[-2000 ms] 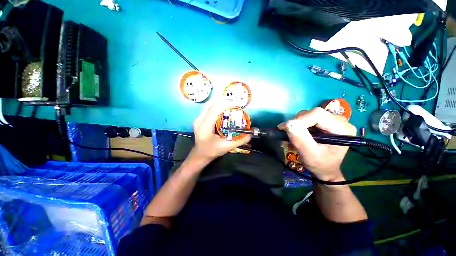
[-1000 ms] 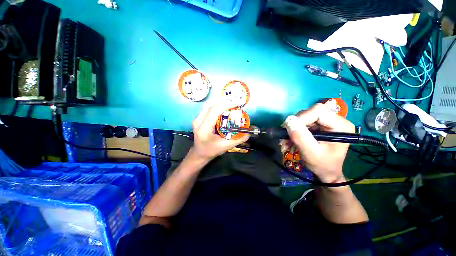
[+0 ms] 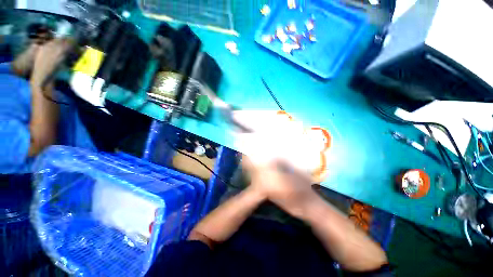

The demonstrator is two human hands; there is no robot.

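Note:
My left hand (image 3: 261, 176) is blurred and washed out by glare at the bench's front edge, around an orange housing (image 3: 321, 166) whose right rim shows. My right hand (image 3: 289, 186) is blurred and crosses over my left; its fingers are lost in the glare. A blurred dark stick with a paler front end, the soldering iron (image 3: 238, 118), extends from the bright area up-left towards the black station. A second orange housing (image 3: 322, 136) lies just beyond. A third (image 3: 284, 115) is mostly hidden by glare.
Tip cleaner (image 3: 165, 86) stands left. A thin black rod (image 3: 272, 93) and blue parts tray (image 3: 328, 69) lie beyond the housings. Another orange housing (image 3: 415, 183) is at right. A blue crate (image 3: 154, 203) is below the bench. Another person's arm (image 3: 43, 97) shows far left.
The view has swung left, so the bench things appear further right. My right hand has moved left across my left hand, taking the iron away from the held housing towards the station.

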